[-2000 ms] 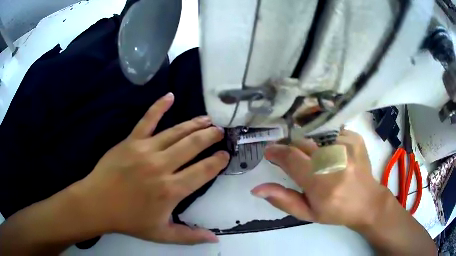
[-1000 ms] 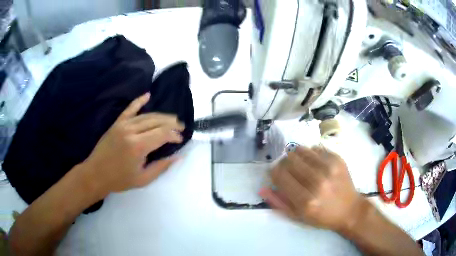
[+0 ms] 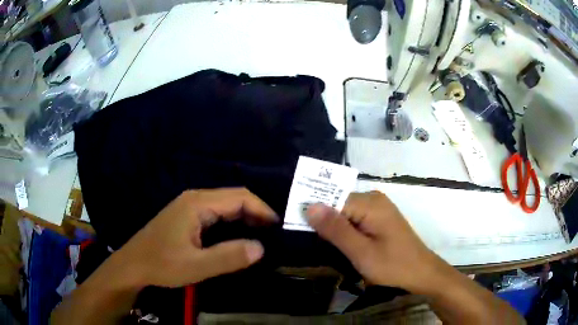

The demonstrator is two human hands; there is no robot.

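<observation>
A black garment piece [image 3: 203,133] lies over the left and middle of the table and hangs over its front edge. A white care label [image 3: 319,190] with fine print lies against the garment's right part. My right hand [image 3: 374,235] holds the label with the thumb on its printed face; the fingers behind are hidden. My left hand [image 3: 203,235] is over the garment's front part, thumb and forefinger apart, with nothing seen between them. The presser foot [image 3: 394,114] stands right of the garment, with no cloth under it.
Red-handled scissors [image 3: 521,181] lie at the right. A white label bundle [image 3: 459,136] and black strips [image 3: 491,108] lie right of the needle plate [image 3: 374,127]. A clear bottle [image 3: 98,35] and plastic-wrapped items [image 3: 60,120] are at the left. Blue bins show below the table.
The garment has moved from the machine toward me and lies spread out. My right hand has moved from beside the needle onto the label. The view has shifted, so the machine appears farther off.
</observation>
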